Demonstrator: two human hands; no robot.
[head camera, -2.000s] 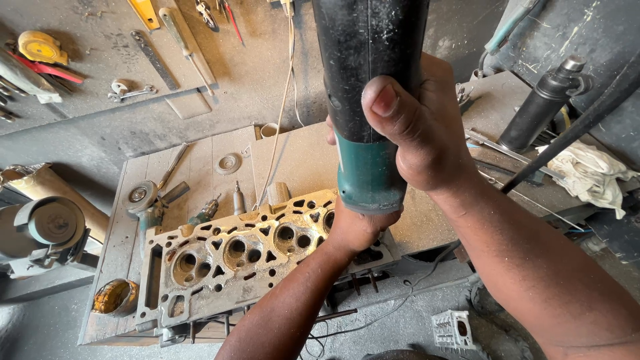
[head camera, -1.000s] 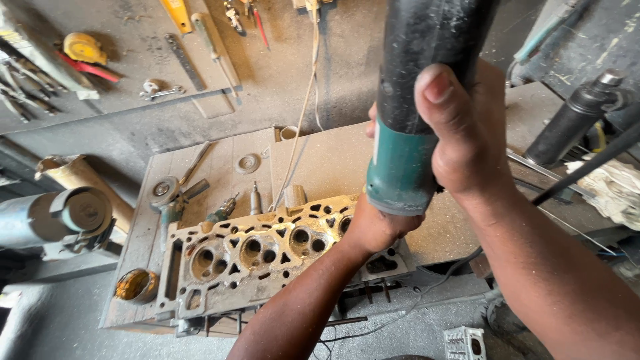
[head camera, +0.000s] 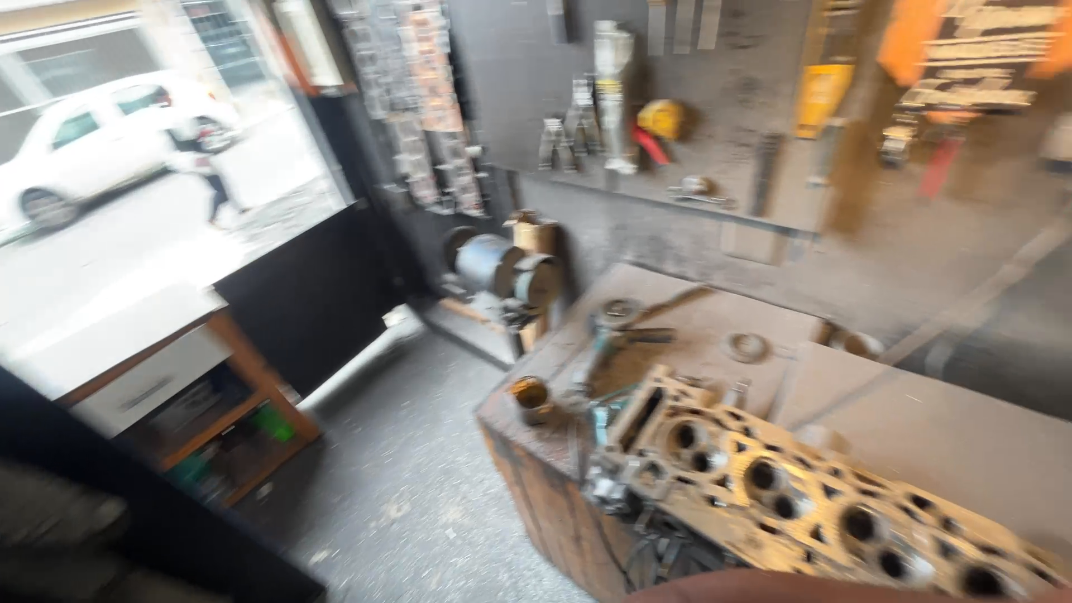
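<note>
Only a blurred strip of skin, part of an arm or hand, shows at the bottom right edge, in front of the cylinder head (head camera: 796, 494). Which arm it is cannot be told, and neither of my hands can be made out. The metal cylinder head lies on the wooden workbench (head camera: 536, 502), its round chambers and valve holes facing up. Behind its left end rests an angle grinder (head camera: 599, 352). A small can with orange-brown paste (head camera: 530, 398) stands at the bench's left corner. A metal ring (head camera: 747, 346) lies farther back. The green and black power tool is out of view.
A bench grinder (head camera: 502, 268) stands beyond the bench. Hand tools and a yellow tape measure (head camera: 662, 120) hang on the wall. At left are a wooden shelf unit (head camera: 251, 402) and an open doorway, with a person (head camera: 209, 172) and a white car (head camera: 109, 134) outside.
The view has swung far left, toward the doorway. Both hands and the green and black power tool, visible earlier, have left the picture, apart from the strip of skin.
</note>
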